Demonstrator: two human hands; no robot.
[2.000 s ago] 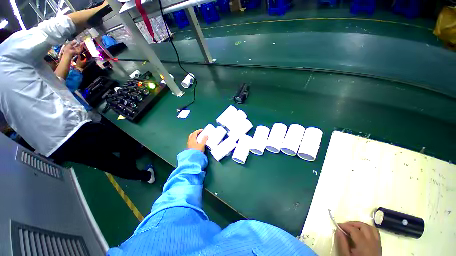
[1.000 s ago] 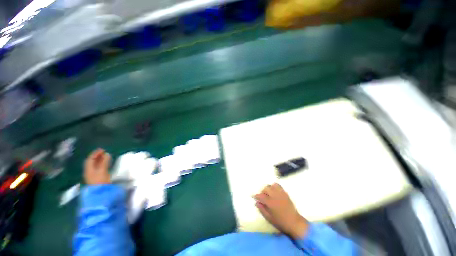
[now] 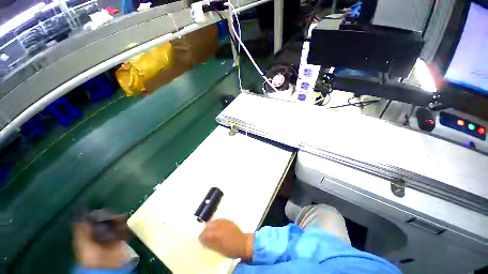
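A black camera housing (image 3: 208,204) lies on the white work board (image 3: 241,160), with a small pale mark on its side. My right hand (image 3: 225,237) rests on the board just below the housing's near end, fingers curled; whether it holds anything is hidden. My left hand (image 3: 101,241), motion-blurred at lower left over the green bench, is closed around a dark object (image 3: 104,226), too blurred to identify surely. A blurred white piece (image 3: 130,254) shows beside this hand.
The machine table (image 3: 364,131) with its metal rail runs along the board's far right edge, bearing metal clips. Behind stand a dark machine head (image 3: 369,51), power strip (image 3: 305,83), bright monitor (image 3: 471,51) and button box (image 3: 465,126). A yellow bag (image 3: 144,69) lies beyond the bench.
The view has swung right to the machine. The white housing row has left view. My left hand, earlier at the white housings, now holds a dark object near the board's left corner.
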